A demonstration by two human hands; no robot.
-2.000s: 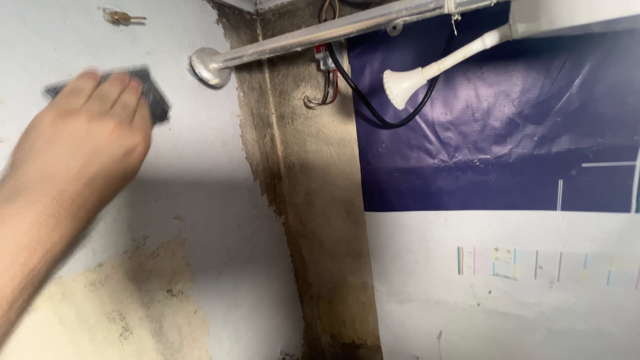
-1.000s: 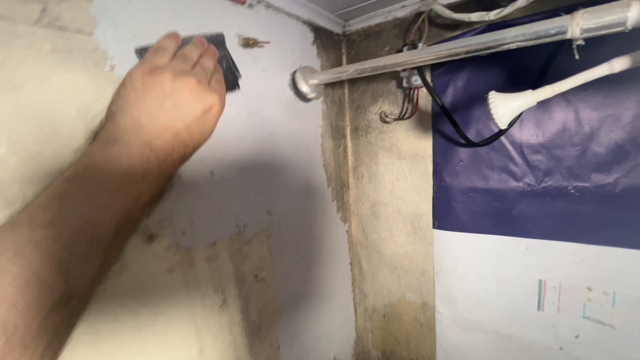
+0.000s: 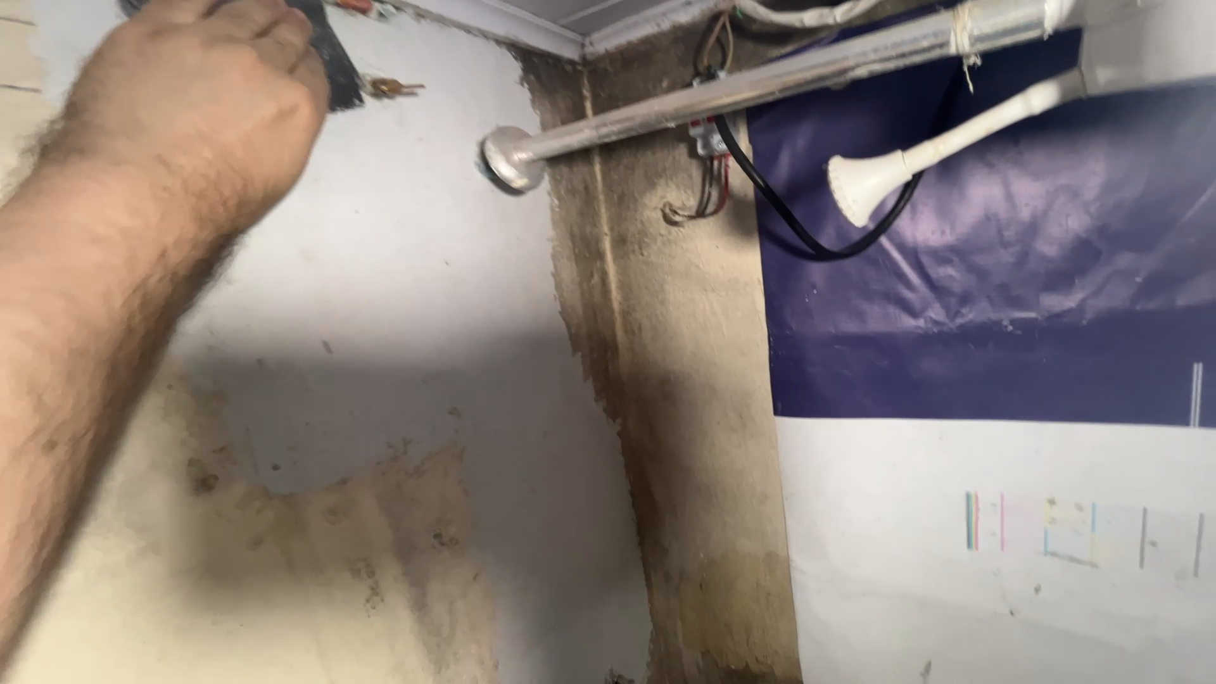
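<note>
My left hand (image 3: 204, 104) is raised at the upper left, back of the hand toward me, with bent fingers on a dark grey flat pad (image 3: 339, 62). The pad lies against the white-coated wall (image 3: 427, 256), just left of a small brownish metal fitting (image 3: 389, 88). My fingers hide much of the pad, so its exact kind is unclear. Lower down, the white coat ends in a ragged edge against a stained cream wall patch (image 3: 313, 579). My right hand is out of view.
A metal rail (image 3: 760, 90) runs from its round wall flange (image 3: 511, 161) to the upper right. Near it are a white flared fitting (image 3: 866, 185), a looping black cable (image 3: 826, 255) and exposed wires (image 3: 712, 190). A purple and white sheet (image 3: 950, 370) covers the right wall beside the stained corner (image 3: 613, 332).
My left hand and the pad have moved up the wall, from below the small metal fitting to beside it. The view has shifted left and up.
</note>
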